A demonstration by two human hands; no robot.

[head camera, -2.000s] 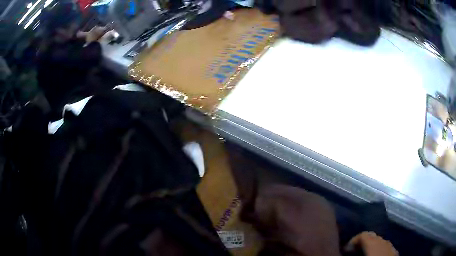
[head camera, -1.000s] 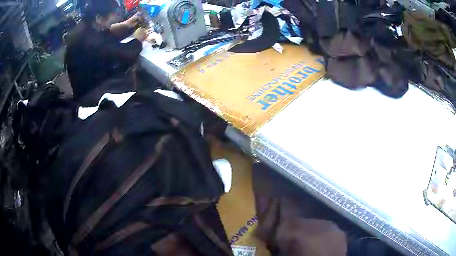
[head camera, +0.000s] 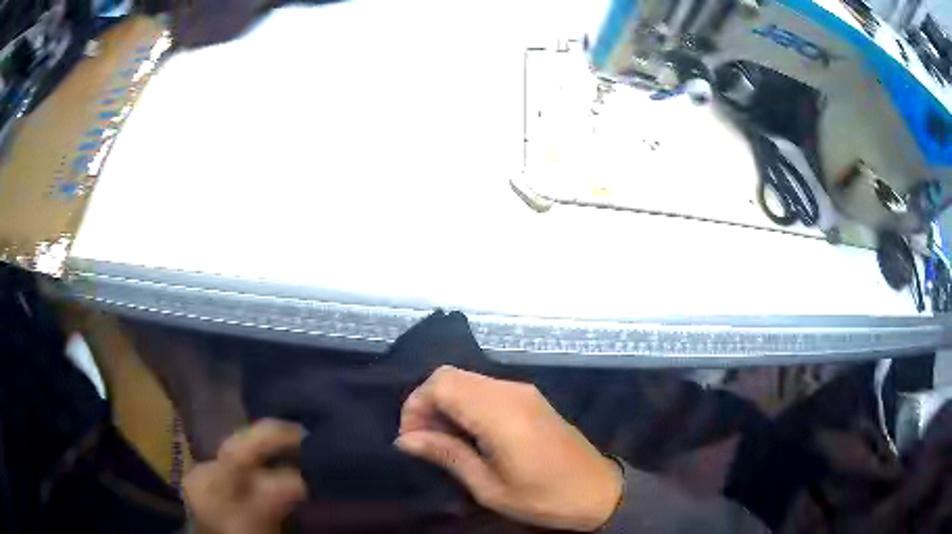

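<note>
A black fabric section [head camera: 365, 438] lies in my lap against the table's front edge, with one pointed corner reaching up over the ruler strip. My right hand [head camera: 512, 443] is curled at the right part of this cloth, thumb and fingers bent toward each other with cloth at them. My left hand [head camera: 248, 478] is at its left side, blurred and partly cut off by the bottom edge; its fingers are bent at the cloth's edge. Brown cloth [head camera: 193, 381] hangs to the left of the black piece. Much of the cloth is too dark to separate.
The white sewing machine head [head camera: 783, 63] with blue stripe stands at the back right. Black-handled scissors [head camera: 785, 186] lie under its arm. The grey ruler strip [head camera: 626, 339] runs along the table's front edge. Brown cardboard [head camera: 73, 146] lies at the left. Dark cloth is at lower right.
The view has swung right, from the cardboard and the other worker to the machine. Both my hands are now in view at the black cloth; one second ago neither showed clearly.
</note>
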